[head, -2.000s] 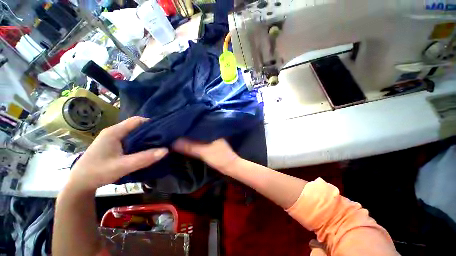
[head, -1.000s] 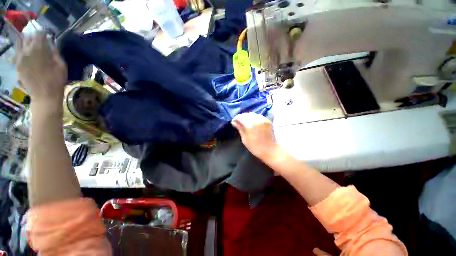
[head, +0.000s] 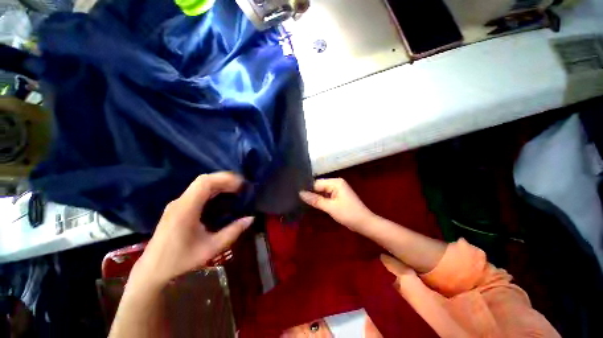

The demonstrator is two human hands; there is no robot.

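The navy fabric (head: pixel 152 119) lies bunched on the machine table, shiny bright blue under the lamp at the needle area (head: pixel 284 36). A dark grey panel (head: pixel 287 152) runs along its right side and hangs at the table's front edge. My right hand (head: pixel 334 201) pinches the grey panel's lower right edge between thumb and fingers. My left hand (head: pixel 192 224) is at the fabric's lower edge, thumb and fingers apart around a dark fold; whether it grips the cloth is unclear.
A smartphone (head: pixel 426 26) and dark small tools (head: pixel 522 21) lie on the machine bed. The neon tag (head: pixel 195 5) hangs at the top. The second machine (head: pixel 20 135) is at the left edge. A red basket (head: pixel 122 261) and a brown box (head: pixel 198 300) stand below the table.
The view has moved closer and lower. My left hand has come down from the raised fabric at upper left to the lower edge. My right hand has moved down to the grey panel's edge.
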